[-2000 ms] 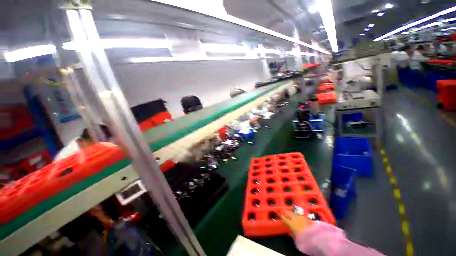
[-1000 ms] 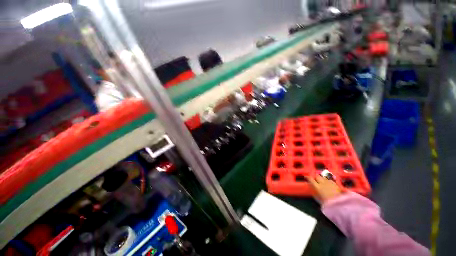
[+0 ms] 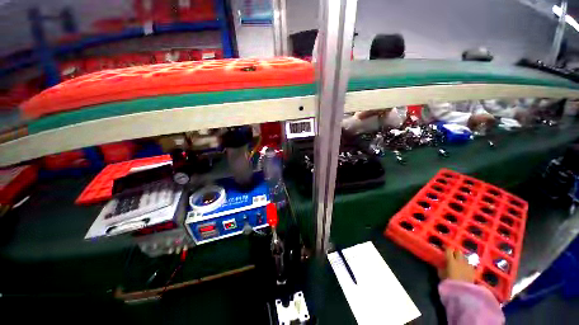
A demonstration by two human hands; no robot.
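Note:
An orange-red compartment tray (image 3: 414, 245) lies at a slant on the green bench at the right. Many of its square pockets hold small dark, shiny round parts. My right hand (image 3: 458, 268), in a pink sleeve, is at the tray's near edge, its fingers over the front pockets. A shiny part (image 3: 472, 259) shows beside the fingertips. The hand is blurred, and I cannot tell whether it grips the part or the tray. My left hand is not in view.
A metal post (image 3: 327, 139) stands left of the tray. A white sheet (image 3: 376, 289) with a pen (image 3: 347, 265) lies between them. Left are the red-gripped toggle clamp (image 3: 272, 216), blue instrument (image 3: 238, 209), calculator (image 3: 136, 202) and clock (image 3: 299, 128). A black parts tray (image 3: 362, 175) sits behind.
The view has turned left and down, bringing the instruments and clamp fixture into full view. My right hand stays at the tray's near edge, and the tray now appears more slanted.

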